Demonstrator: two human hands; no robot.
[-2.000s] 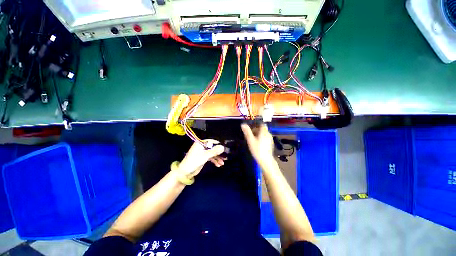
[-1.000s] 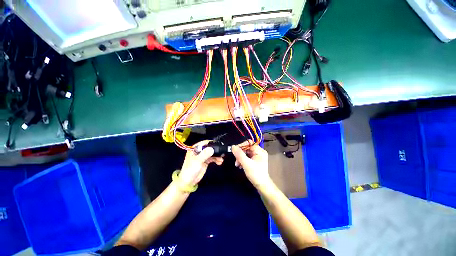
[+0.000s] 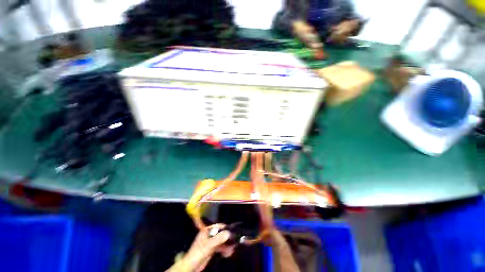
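The frame is blurred. My left hand (image 3: 208,244) is closed around a dark cable assembly (image 3: 233,230) below the bench edge. A coloured lead runs down to it past the yellow lump (image 3: 200,196). My right hand (image 3: 274,239) is blurred beside the hanging test leads (image 3: 259,180); its fingers are partly hidden by them and its grip cannot be told. The leads hang from the blue adapter strip (image 3: 260,145) over the orange strip (image 3: 239,192). A small pale plug end shows between the hands.
The cream tester (image 3: 223,101) stands on the green bench (image 3: 361,170). A dark cable pile (image 3: 90,117) lies left, a larger heap (image 3: 175,24) behind. A white-and-blue fan (image 3: 438,109) stands right. Another person's hands (image 3: 324,33) show across the bench. A blue bin (image 3: 340,244) is below.
The view has tilted up, bringing the tester's top, the fan and the person opposite into view. The hands now appear lower in the picture. My left hand still holds the dark assembly.
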